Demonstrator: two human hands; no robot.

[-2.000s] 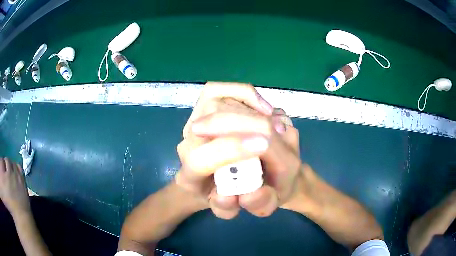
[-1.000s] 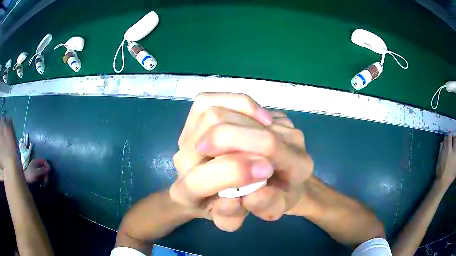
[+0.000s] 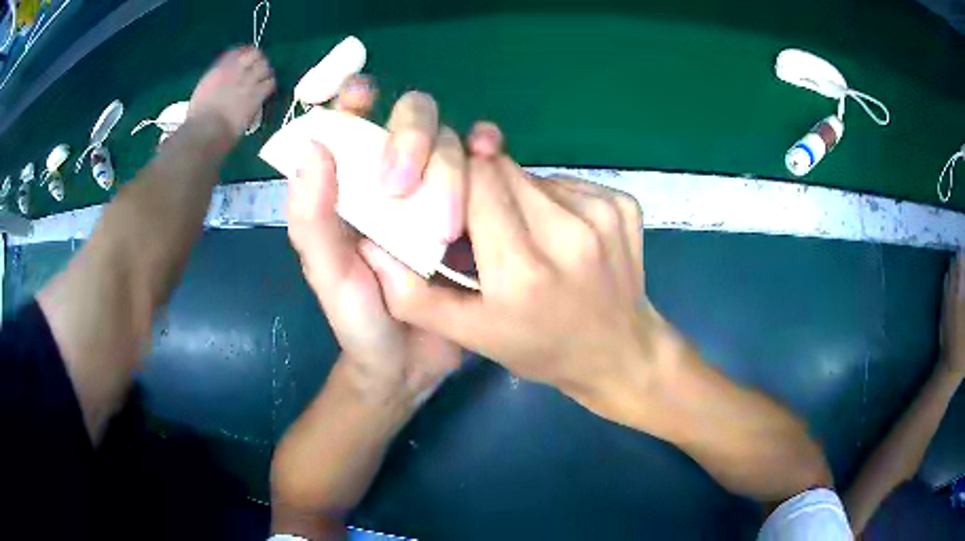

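Note:
My left hand and my right hand hold a white housing together, raised over the bench and the rail. The housing is tilted, its narrow end pointing to the upper left. My left thumb lies along its near side. Fingers cover its right part. A bit of white cord and a dark brown patch show between the hands. Whether the patch belongs to the housing or to another part I cannot tell.
Opened devices with white covers and cords lie on the green conveyor belt, beyond the scuffed pale rail. Another person's arm reaches over the rail at the left. Another arm rests at the right edge. The dark-green bench lies below.
My hands have loosened from their tight clasp and moved up and left, showing more of the housing. The left neighbour's arm has reached over the belt. The right-hand device has shifted slightly right.

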